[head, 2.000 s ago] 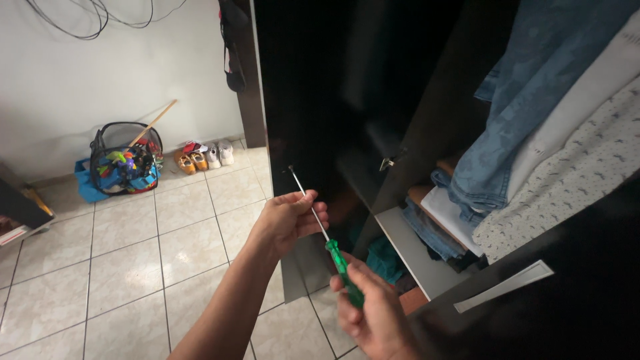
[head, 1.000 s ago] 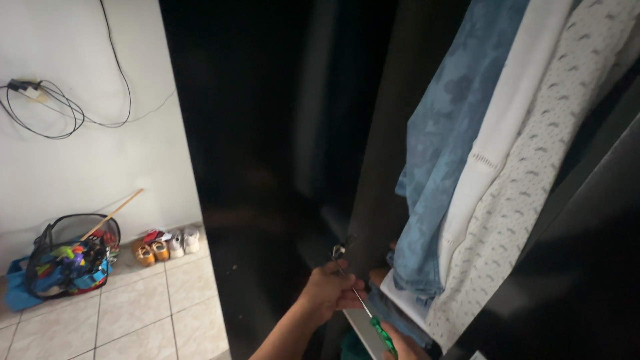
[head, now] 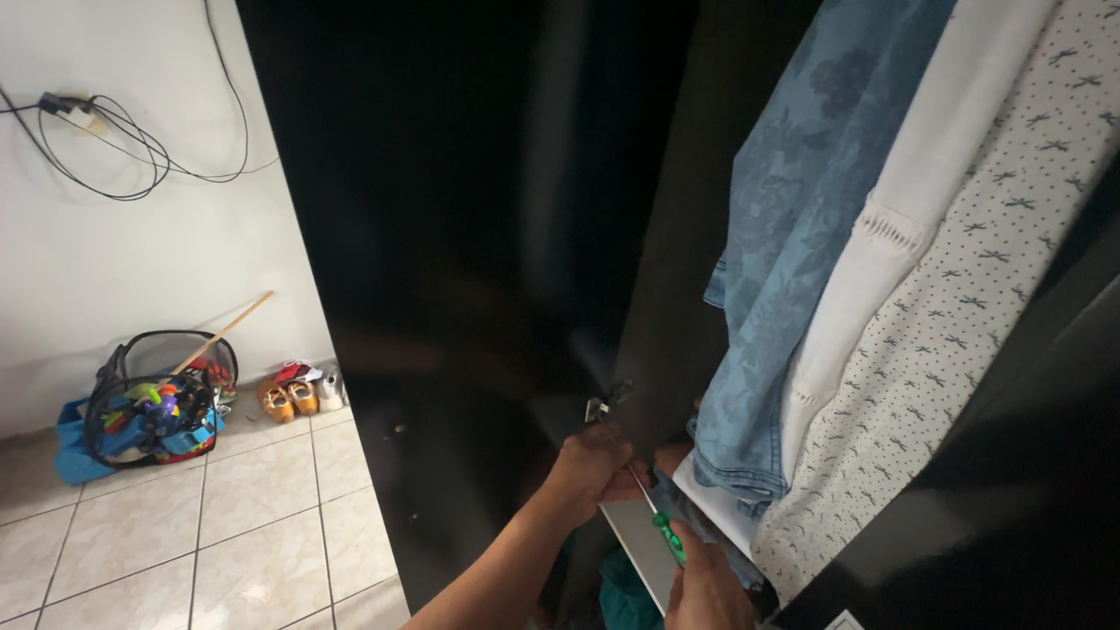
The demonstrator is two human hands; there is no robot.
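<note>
My right hand (head: 707, 582) grips the green handle of a screwdriver (head: 668, 537) near the bottom of the view. The metal shaft runs up and left to my left hand (head: 597, 468), whose fingers are around its upper part. Just above my left fingers is a metal cabinet hinge (head: 598, 409), fixed to the dark glossy wardrobe door (head: 455, 262). The screwdriver's tip is at or close to the hinge; exact contact cannot be told.
Blue, white and patterned garments (head: 787, 245) hang at the right, above a shelf (head: 634, 542) with folded clothes. A mesh basket of toys (head: 157, 411) and shoes (head: 302, 394) stand on the tiled floor. Black cables (head: 157, 157) hang on the wall.
The screwdriver and both hands have moved from the door's left part to the hinge near the hanging clothes. The view has shifted too.
</note>
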